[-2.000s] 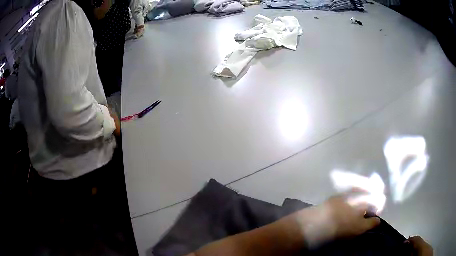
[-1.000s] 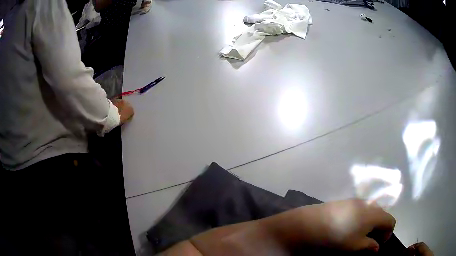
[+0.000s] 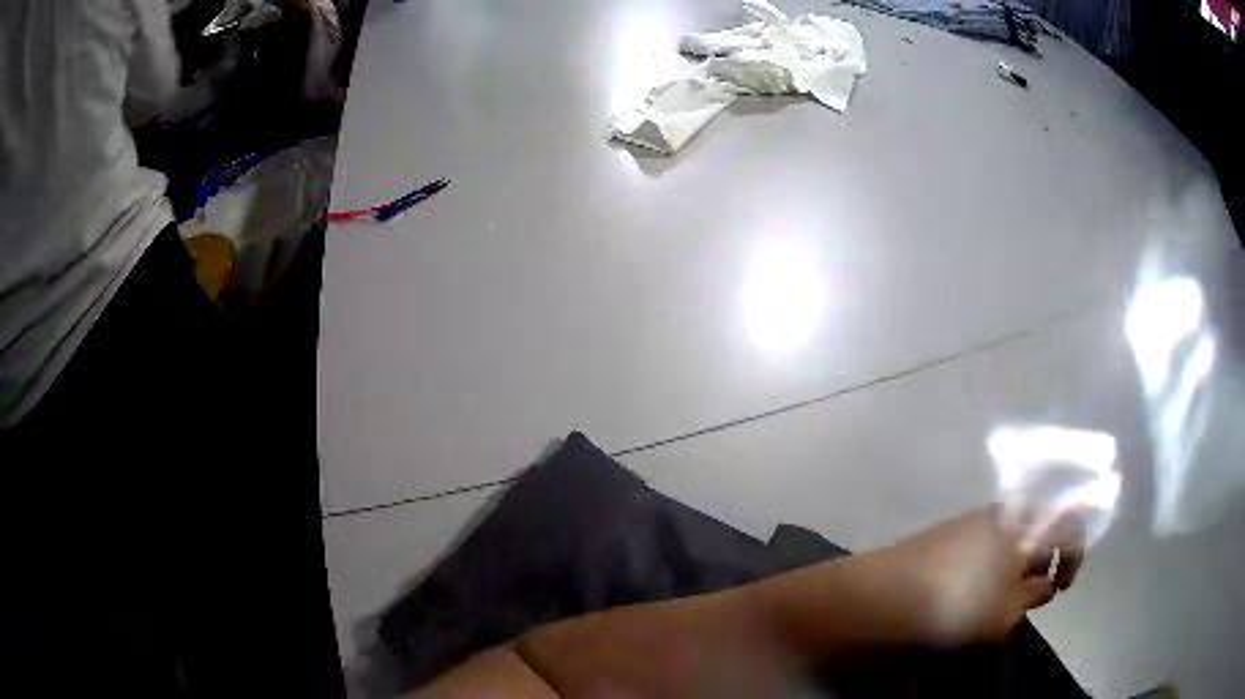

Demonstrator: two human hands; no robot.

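Observation:
A dark grey garment (image 3: 546, 546) lies at the bottom of the table, with one pointed corner on the thin joint line. My left forearm crosses over it from the lower left. My left hand (image 3: 1031, 574) is at the garment's right part, fingers curled, with a small pale glint between them. Glare and blur hide what the fingers hold. Only a small blurred bit of my right hand (image 3: 1154, 692) shows at the bottom edge, right of the garment; the rest is out of the picture.
The white table (image 3: 546, 314) carries a crumpled white garment (image 3: 744, 75), a red and blue tool-like item (image 3: 389, 205) at the left edge, and dark cloth (image 3: 956, 17) at the far edge. A person in a white top (image 3: 68, 205) stands at left.
My left hand has shifted slightly, and my right hand has sunk mostly out of the picture. The person in white has moved left, their hand no longer at the table edge. The view has shifted.

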